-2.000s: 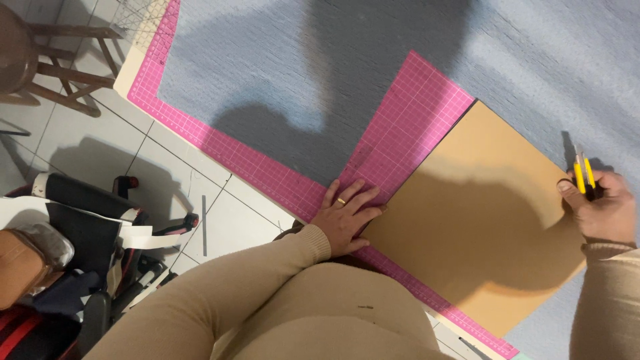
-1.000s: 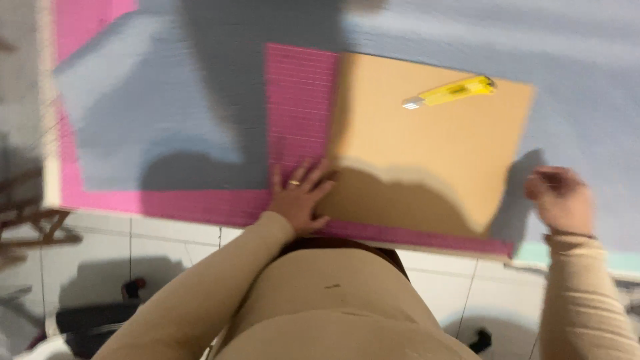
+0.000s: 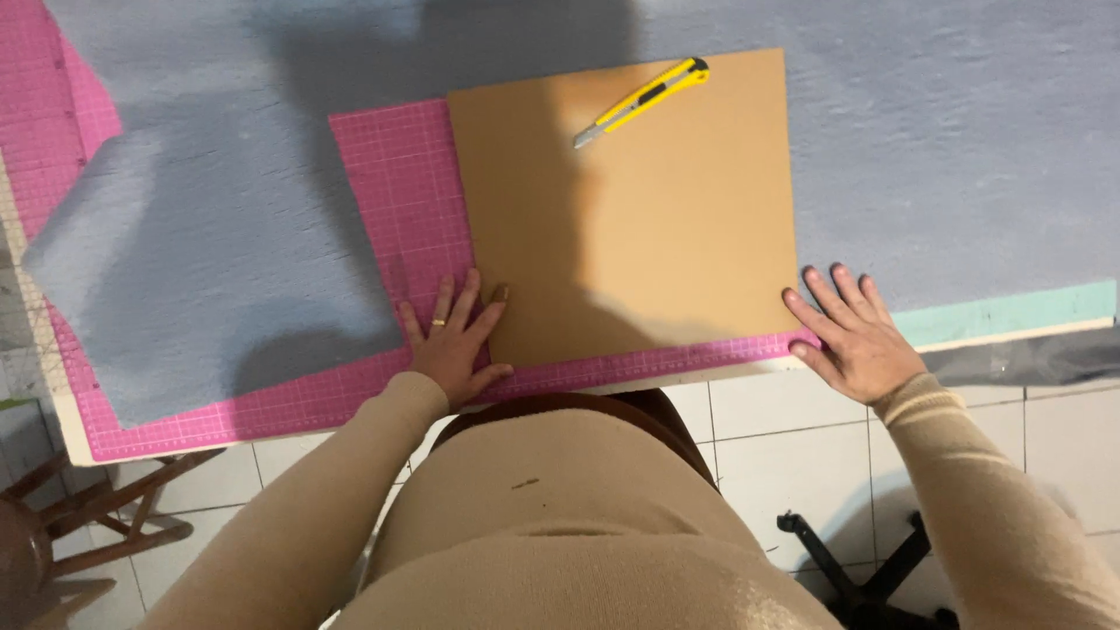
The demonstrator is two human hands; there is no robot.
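A tan rectangular cardboard sheet [image 3: 682, 227] lies over a pink gridded cutting mat [image 3: 402, 192] and blue-grey fabric [image 3: 945, 157]. Across the sheet's upper part rests a yellow snap-off utility knife [image 3: 643, 101], its metal tip pointing lower left. My left hand [image 3: 455, 346], with a ring on one finger, lies spread at the sheet's lower left corner, touching both cardboard and mat. At the lower right corner my right hand [image 3: 853, 337] rests flat with fingers apart, fingertips by the cardboard's edge. Neither hand grips anything.
A loose fabric flap [image 3: 236, 262] covers part of the mat at left. A light green strip [image 3: 1006, 311] runs along the table's front edge at right. Below stand a wooden stool [image 3: 87, 516] at left and a black wheeled chair base [image 3: 866, 582] on white floor tiles.
My right hand has let go of the yellow knife, which now lies on the cardboard, and has come down to the sheet's lower right corner. The view has turned.
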